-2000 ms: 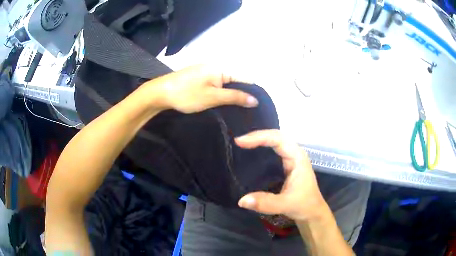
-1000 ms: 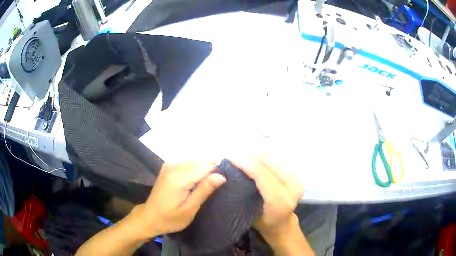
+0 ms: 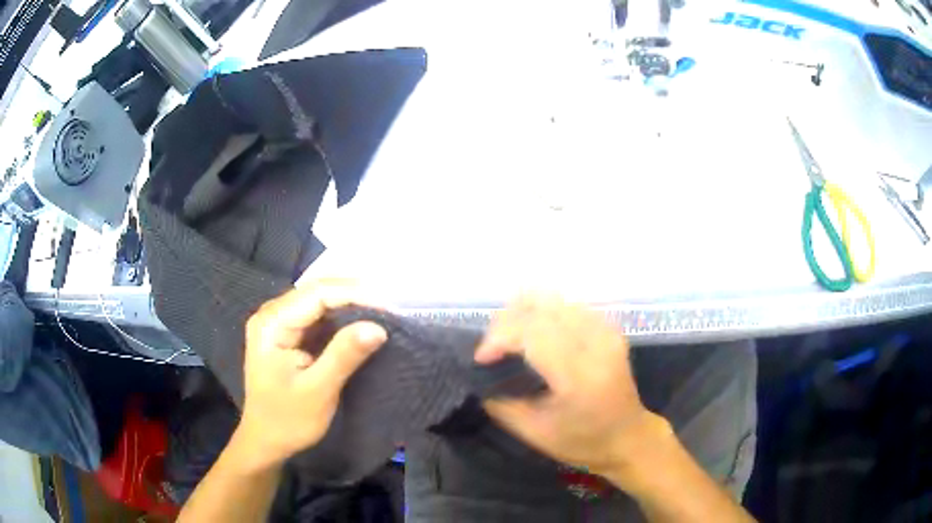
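Observation:
The dark herringbone fabric panel (image 3: 215,276) lies on the left of the white table and runs over its front edge to my hands. Its smooth dark side shows at the upper end, with a pale frayed line. My left hand (image 3: 307,373) grips the panel's edge between thumb and fingers. My right hand (image 3: 562,378), slightly blurred, holds the panel's right end, pinched between thumb and fingers. The part inside each hand is hidden.
Scissors (image 3: 826,220) with green and yellow handles lie on the right, with a small silver tool (image 3: 904,207) beside them. The machine's needle area (image 3: 649,63) is at the top. A grey round-vented device (image 3: 87,153) stands left. A ruler strip (image 3: 705,318) lines the front edge.
My hands have moved apart, the right one further right, with the fabric stretched between them. Before that, the panel's smooth dark side was up; now its herringbone side shows at my hands.

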